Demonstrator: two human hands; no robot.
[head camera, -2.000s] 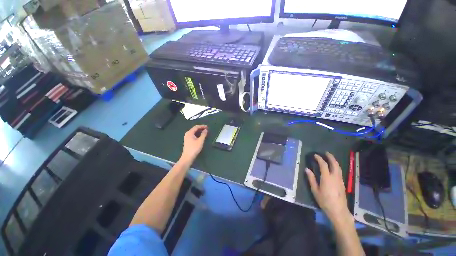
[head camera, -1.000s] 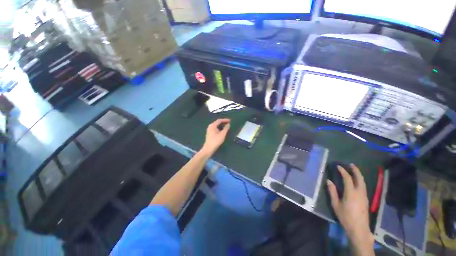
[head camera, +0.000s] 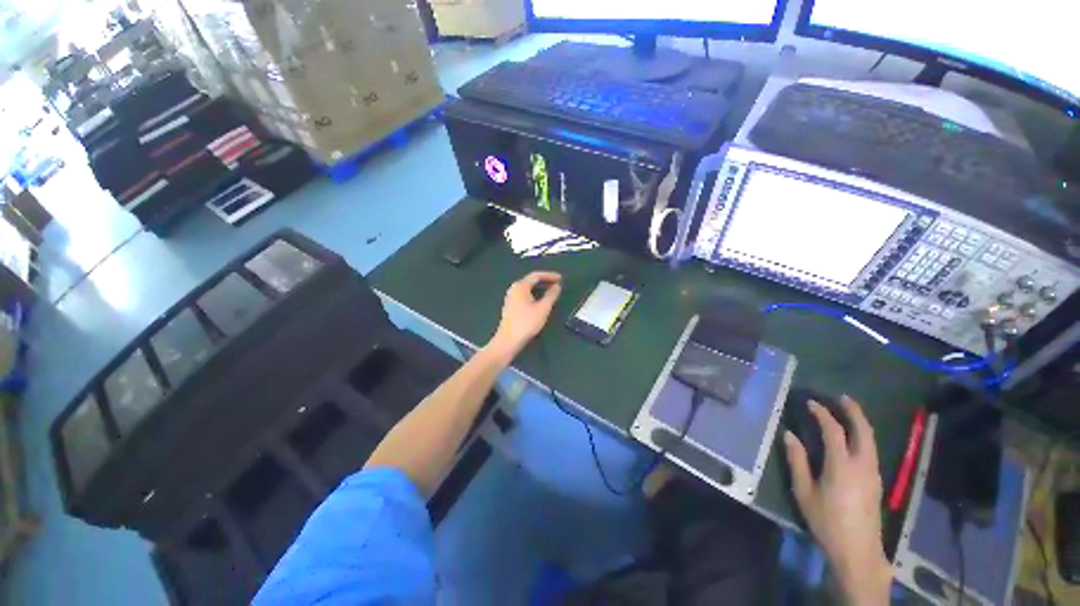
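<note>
My left hand (head camera: 529, 310) is above the bench's front part, left of a small phone-like unit (head camera: 604, 309) with a white-yellow face. Its thumb and fingers pinch a small dark object (head camera: 541, 288), too small to identify. A black cable (head camera: 589, 434) hangs off the bench edge below it. My right hand (head camera: 839, 474) rests over the black mouse (head camera: 815, 420), partly hiding it. Between the hands, a dark phone (head camera: 715, 365) lies on a blue-grey plate (head camera: 727, 445) with a cable at its lower end. Another dark phone (head camera: 963, 456) lies on the right plate (head camera: 930, 533).
A red pen (head camera: 908, 459) lies right of the mouse. The tester (head camera: 817, 225), blue cable (head camera: 876, 333) and black PC case (head camera: 580, 178) stand behind. A dark object (head camera: 468, 240) lies at the bench's left. Black slotted trays (head camera: 237, 391) stand at the left, beside the bench.
The camera view has turned left, so the bench shows further right. My left hand stays beside the phone-like unit and my right hand stays on the mouse.
</note>
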